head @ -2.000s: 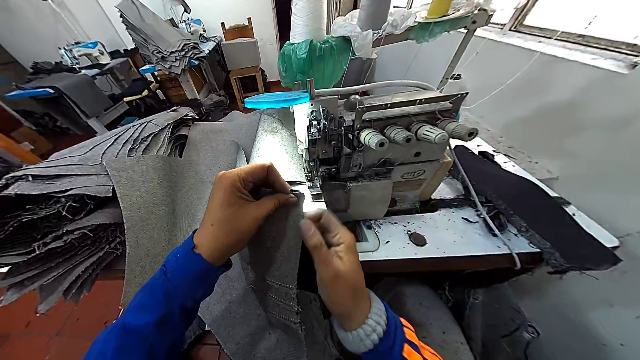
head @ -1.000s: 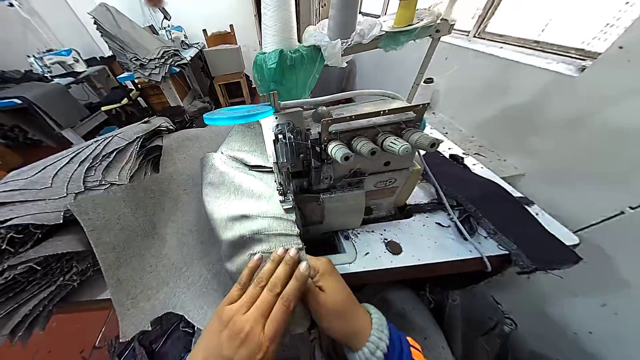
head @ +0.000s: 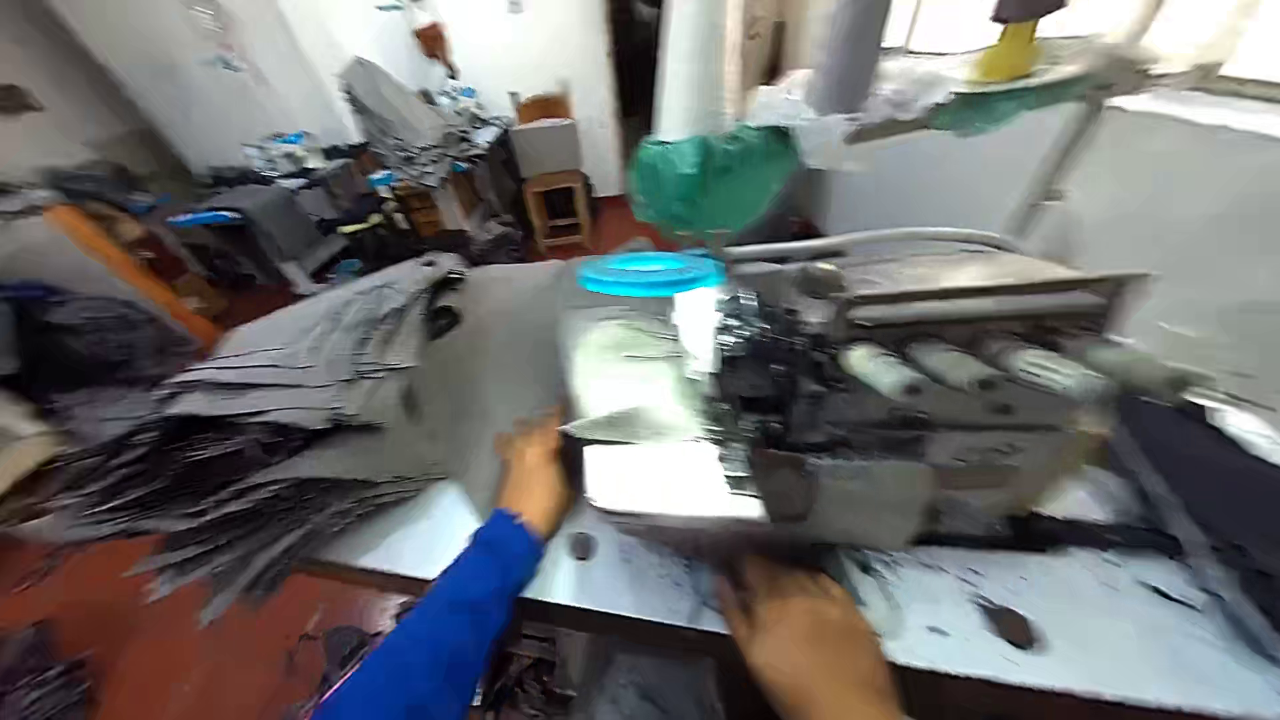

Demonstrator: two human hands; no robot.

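My left hand (head: 536, 474) lies at the left side of an overlock sewing machine (head: 920, 400), on or beside grey fabric (head: 490, 340) on the table. Blur hides whether its fingers grip the cloth. My right hand (head: 805, 630) is low in front of the machine's bed, near the table's front edge, its fingertips blurred against a dark area under the machine. The machine's lit plate (head: 670, 480) shows bare between the hands. A bright blue ring (head: 650, 273) is at the upper left of the machine head.
Stacked grey fabric pieces (head: 300, 360) overhang the table's left side. Dark cloth (head: 1200, 490) lies at the right. Thread cones (head: 692, 70) and green plastic (head: 710, 185) stand behind the machine. A wooden chair (head: 558, 205) is farther back.
The grey cloth that was under both hands before the machine is gone from there. My hands have parted, the left to the machine's left side. The view has shifted.
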